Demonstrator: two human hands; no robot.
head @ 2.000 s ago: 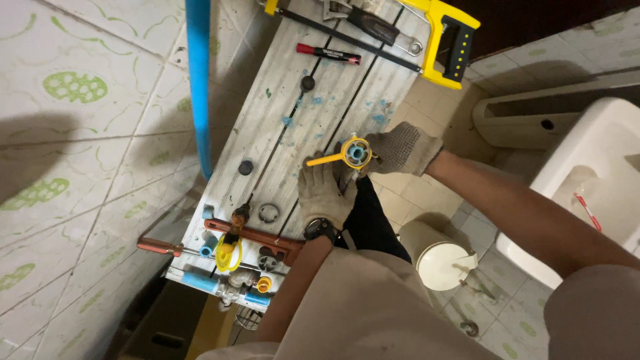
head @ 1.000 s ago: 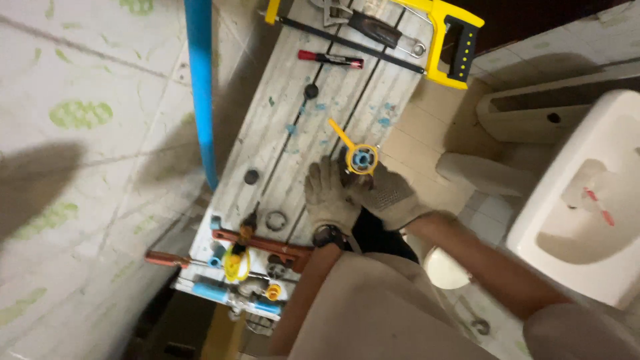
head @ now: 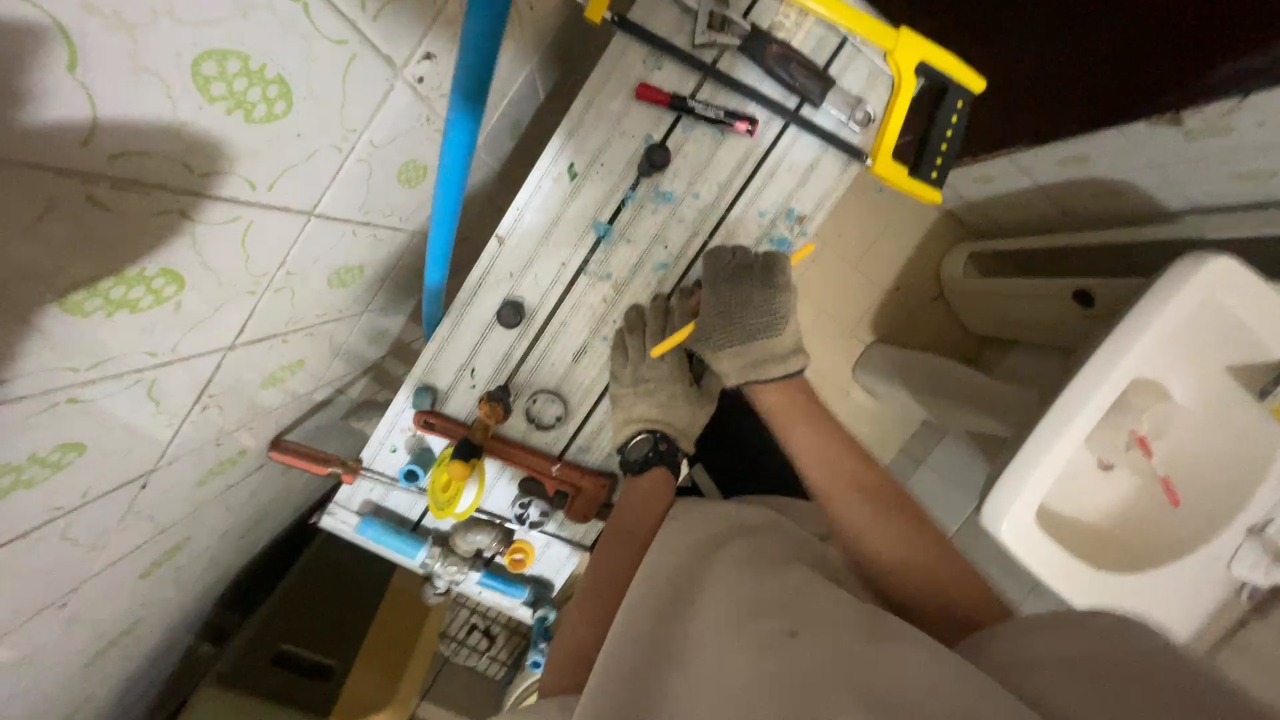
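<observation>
My right hand, in a grey knit glove, is closed over a fitting with a yellow lever; the yellow strip shows on both sides of the glove and the fitting's body is hidden. Against it rests my left hand, also gloved, with a black watch at the wrist. Its fingers reach under the right hand, and what they grip cannot be seen. Both hands are over the right edge of a white slatted bench. A black round cap and a grey ring lie to their left.
A yellow hacksaw, an adjustable wrench and a red-black marker lie at the far end. Nearer are a red pipe wrench, a yellow tape spool, a screwdriver and blue pipe pieces. A white sink stands right.
My right hand has moved up onto the fitting and now covers its round opening, which showed in both earlier frames. The yellow lever has turned between frames.
</observation>
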